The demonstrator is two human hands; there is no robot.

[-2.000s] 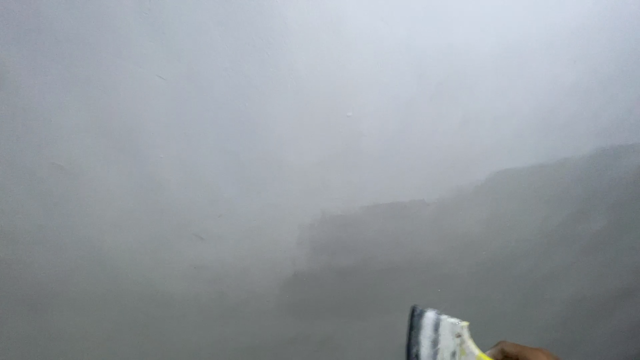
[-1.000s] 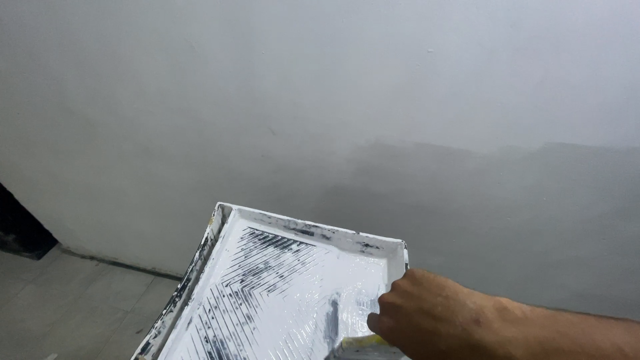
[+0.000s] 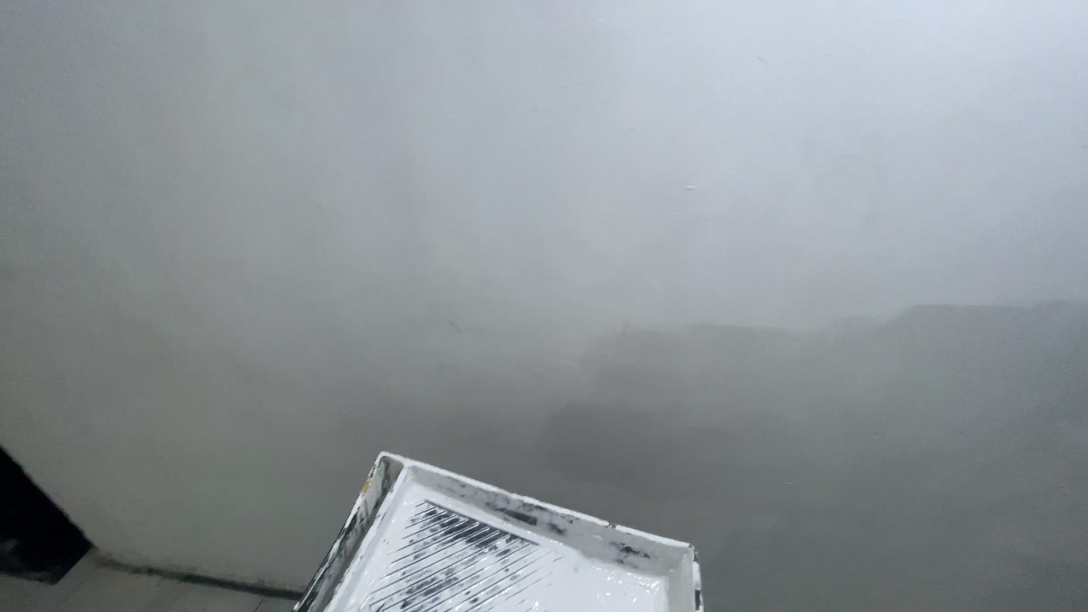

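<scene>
A paint tray [image 3: 544, 510] with white paint and dark smears on its ribbed ramp shows at the bottom middle, cut off by the frame's lower edge. Behind it rises a wall [image 3: 510, 212], pale in its upper part, with a darker grey area [image 3: 807, 425] at the lower right that has an uneven upper border. Neither my left hand nor my right hand shows, so what they hold or touch is hidden. No brush is in sight.
At the lower left stands a dark object [image 3: 34, 518] with a straight edge. Beside it, a strip of tiled floor [image 3: 161, 591] meets the foot of the wall.
My right hand, over the paint tray with a yellow-edged tool one second ago, has gone out of view. The tray sits lower in view than it did then.
</scene>
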